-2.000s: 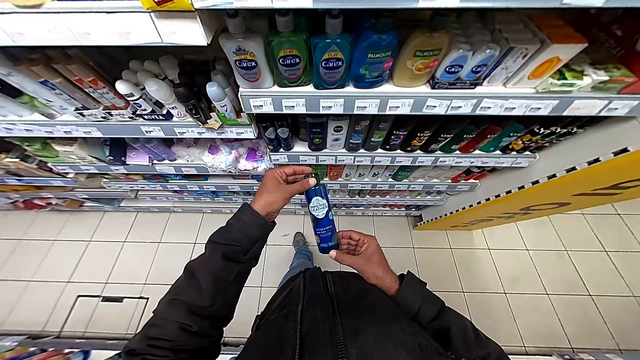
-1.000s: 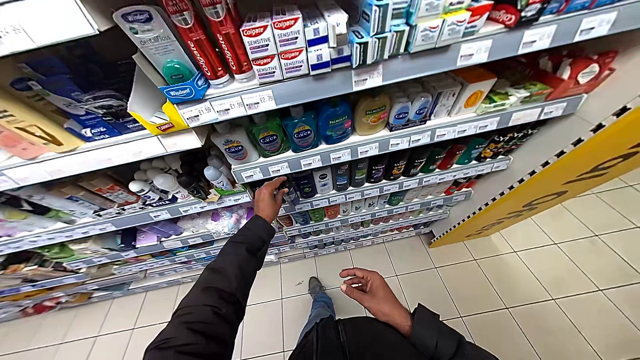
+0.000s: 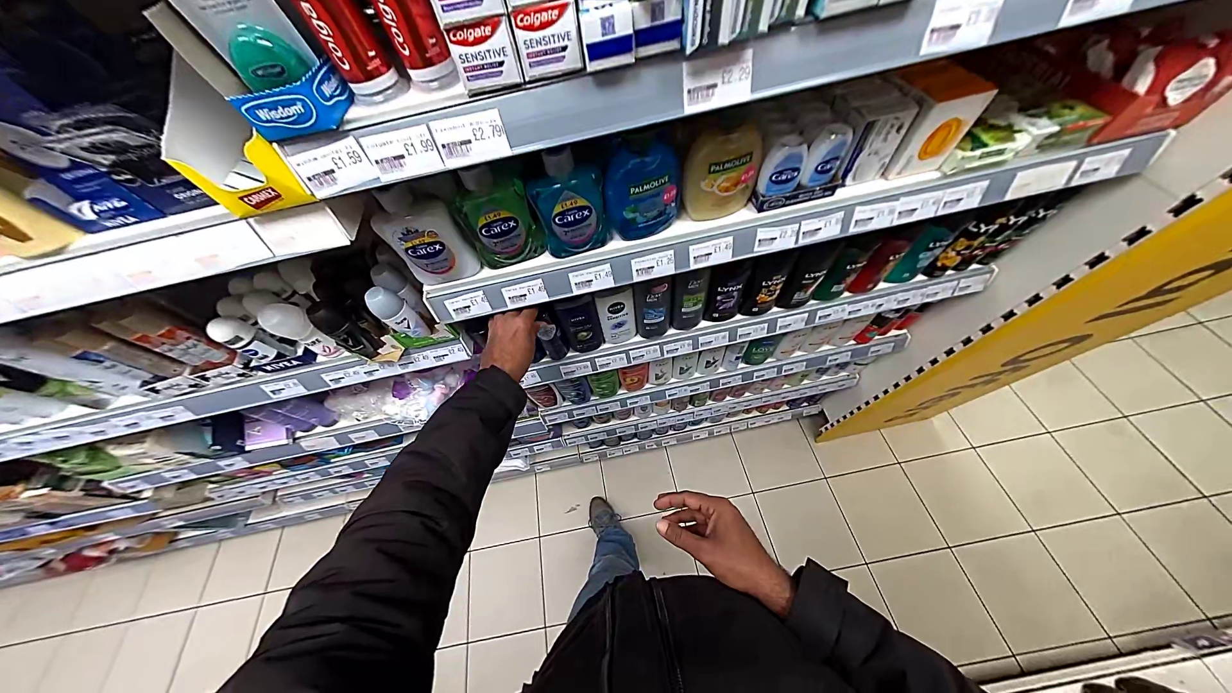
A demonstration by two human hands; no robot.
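My left hand (image 3: 511, 343) reaches onto the shelf below the pump soaps, at the left end of a row of bottles. Its fingertips are hidden under the shelf edge, and a dark bottle (image 3: 551, 341) stands right beside them; whether the hand grips anything does not show. To its right stand a dark blue bottle (image 3: 580, 324) and a white Nivea bottle (image 3: 616, 316). Above the hand is a white Carex pump bottle (image 3: 425, 241). My right hand (image 3: 724, 544) hangs in front of my jacket, fingers curled and apart, holding nothing.
Price labels line the shelf edge (image 3: 568, 281) above my left hand. Roll-on deodorants (image 3: 252, 337) lie on the shelf to its left. A yellow panel (image 3: 1049, 337) rises at the right. Pale floor tiles (image 3: 962, 520) lie below, beside my shoe (image 3: 603, 514).
Two seconds ago both hands held a blue can in front of my body. My left hand has since moved to the shelf, and my right hand has let go of the can.
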